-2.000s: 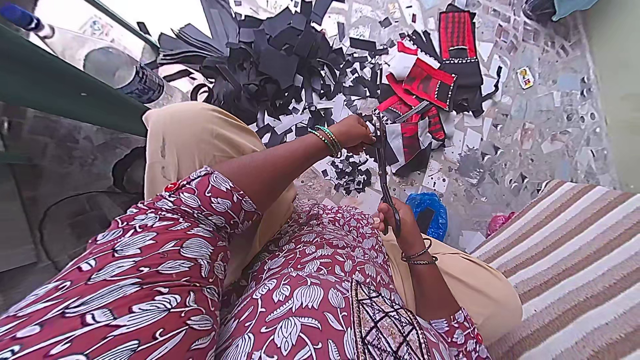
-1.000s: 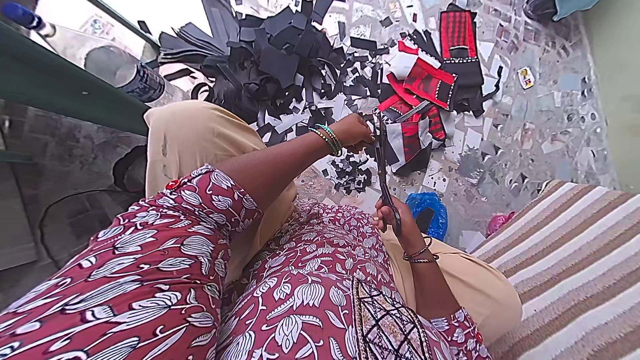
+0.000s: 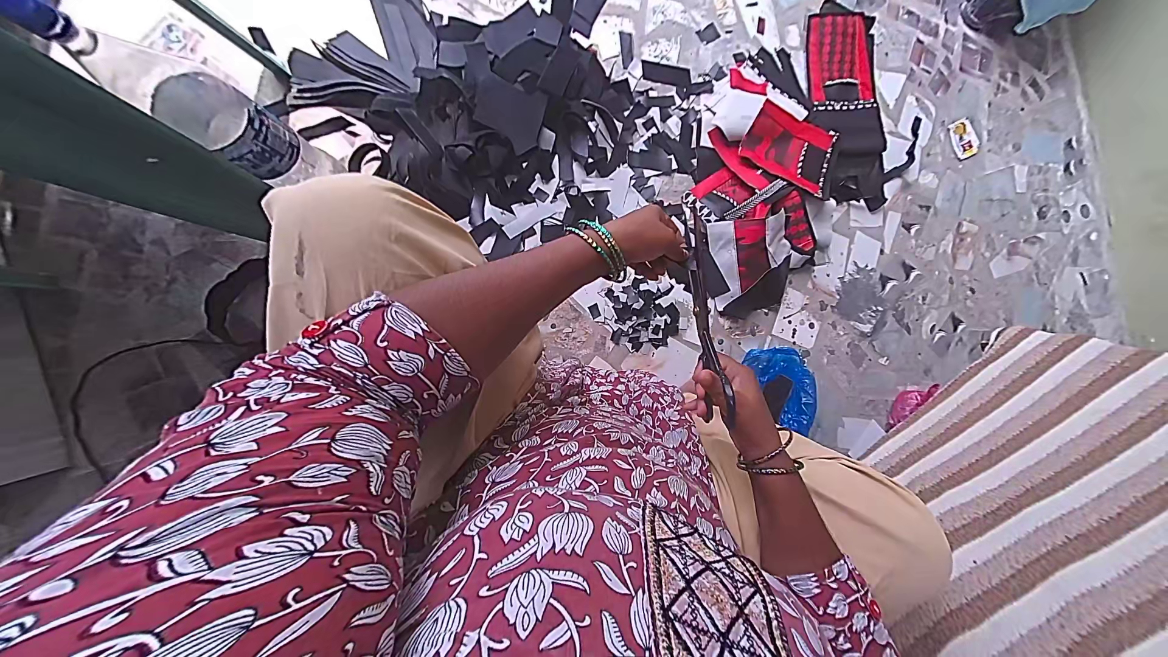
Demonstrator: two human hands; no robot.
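Note:
My left hand (image 3: 650, 241), with green bangles at the wrist, has its fingers pinched on a small dark piece of material beside the scissor tips; the piece is mostly hidden by the fingers. Dark-handled scissors (image 3: 701, 292) point away from me, gripped at the handles by my right hand (image 3: 741, 406). Just beyond the blades lie red, black and white fabric pieces (image 3: 785, 146), some with patterned trim. Below my left hand is a small heap of black snippets (image 3: 641, 313). A large pile of black strips and offcuts (image 3: 511, 100) spreads over the floor farther off.
A blue plastic bag (image 3: 787, 379) sits beyond my right wrist. To the right lies a striped mat (image 3: 1049, 474), with a pink item (image 3: 911, 404) by its edge. A clear plastic bottle (image 3: 214, 114) lies beside the green frame (image 3: 119, 128) at upper left.

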